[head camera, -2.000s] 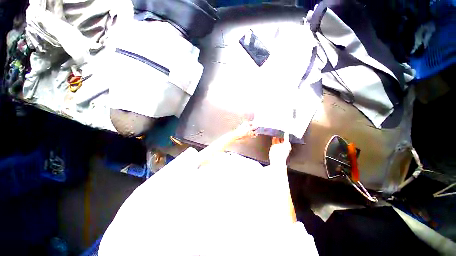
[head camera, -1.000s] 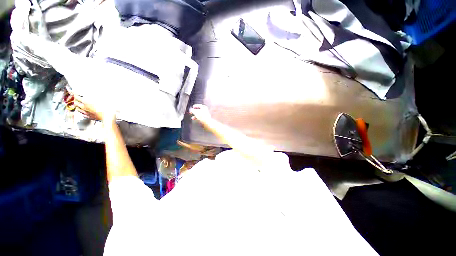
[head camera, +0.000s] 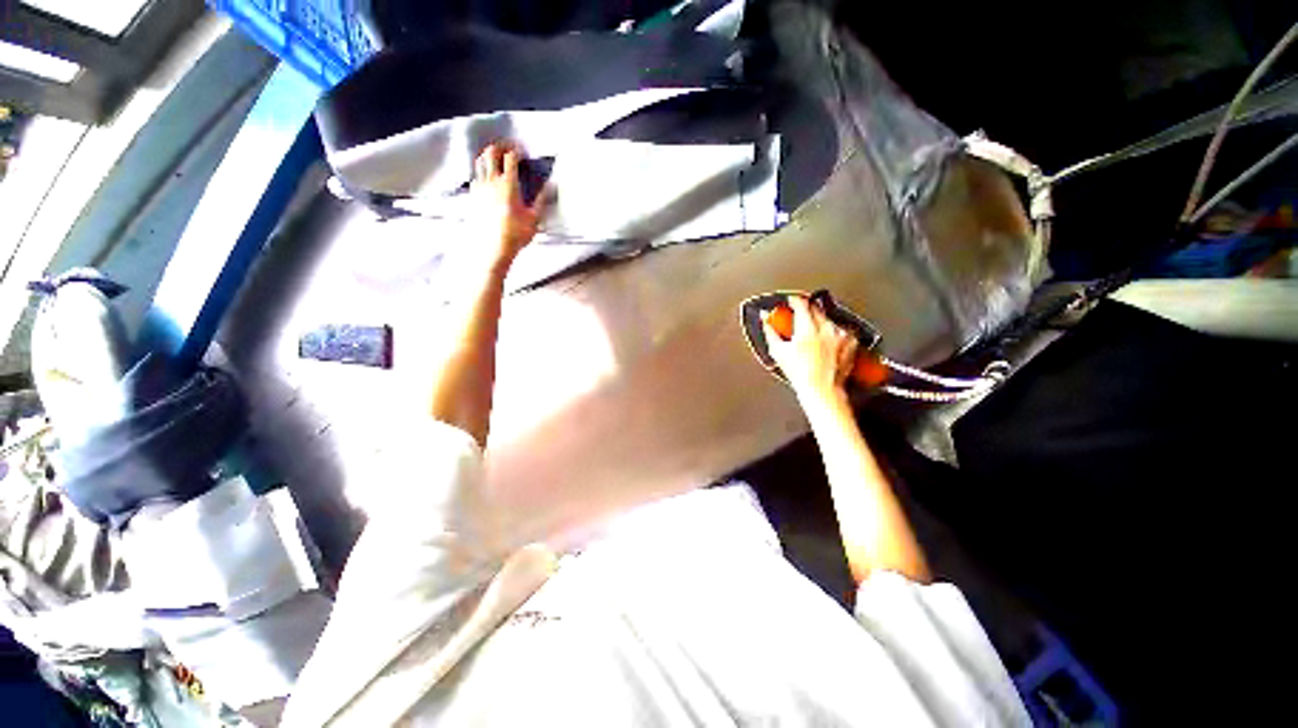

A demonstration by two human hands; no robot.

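Note:
My right hand (head camera: 814, 350) is closed on the orange handle of the steam iron (head camera: 770, 316), at the right part of the ironing table. The iron's dark plate with a pale rim shows around the hand. My left hand (head camera: 508, 195) is on the pale and dark garment pieces (head camera: 655, 191) at the far side. Its fingers are bent at a dark part of the cloth. Whether they pinch it cannot be told.
The ironing table cover (head camera: 669, 349) glares at left. A smartphone (head camera: 346, 346) lies on it. A stack of pale panels (head camera: 225, 566) is at lower left. A blue crate (head camera: 302, 36) stands at the far left. A braided cord (head camera: 932, 380) runs right from the iron.
The view has turned to the right. My left hand has gone from the left-hand stack to the far garment pieces. My right hand has moved from the table's near edge onto the iron.

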